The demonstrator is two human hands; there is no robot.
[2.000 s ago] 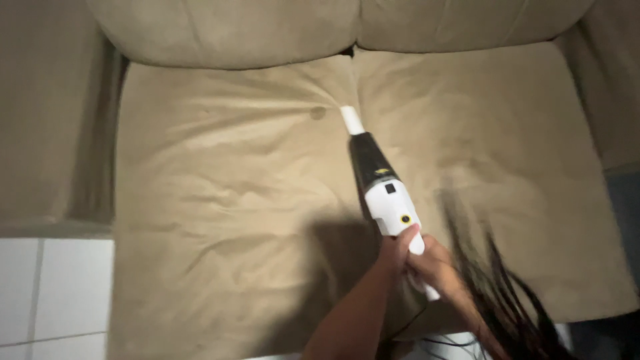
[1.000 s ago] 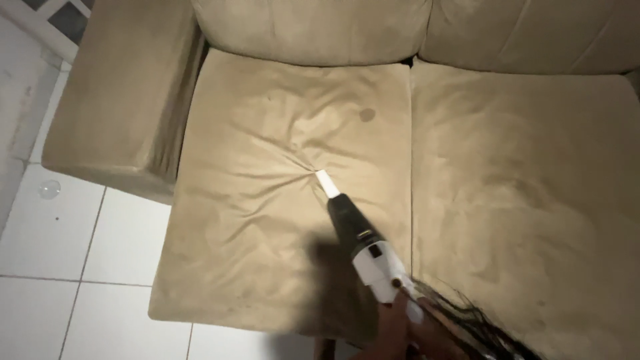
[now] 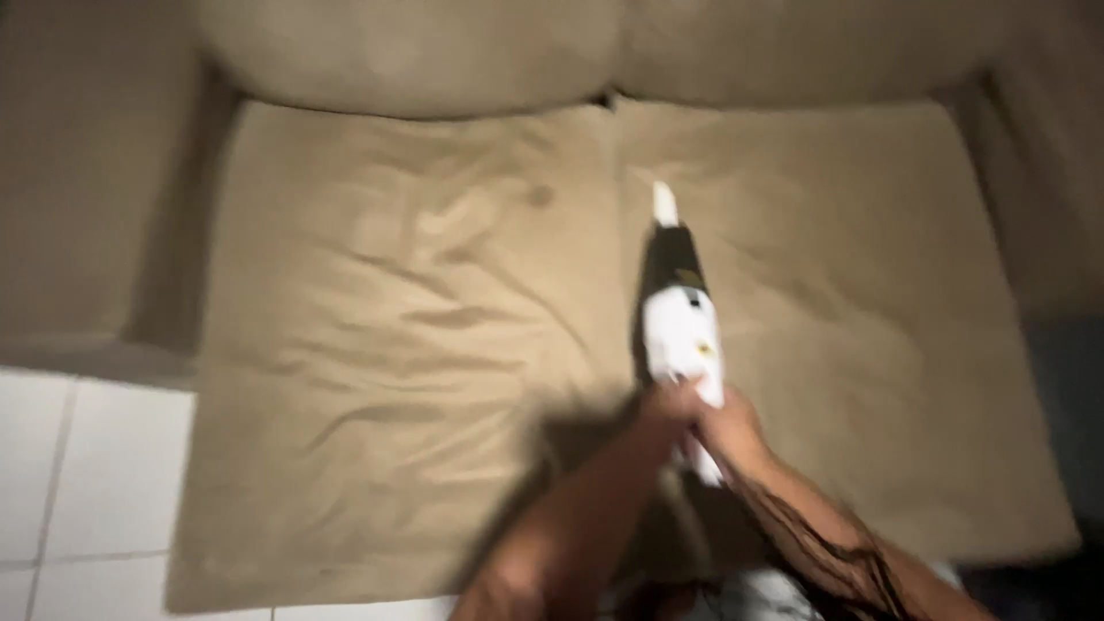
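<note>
Both my hands grip a white and black handheld vacuum cleaner (image 3: 681, 332). My left hand (image 3: 668, 404) is wrapped around its handle from the left, and my right hand (image 3: 729, 423) holds the handle from the right. The white nozzle (image 3: 664, 205) points up and away from me, at the right seat cushion (image 3: 828, 345) of a beige fabric sofa, just right of the seam. Blur hides whether it touches the fabric. The left seat cushion (image 3: 388, 345) is wrinkled and bears a small dark spot (image 3: 541, 197).
The sofa's backrest cushions (image 3: 414, 52) rise behind the seats. An armrest (image 3: 86, 190) stands at the left, another (image 3: 1052, 172) at the right. White floor tiles (image 3: 112, 466) show at lower left. Dark strands (image 3: 802, 526) hang over my right forearm.
The vacuum's nozzle has moved right, from the middle of the left seat cushion across the seam onto the right one. The view has also shifted. Both hands stay around the handle.
</note>
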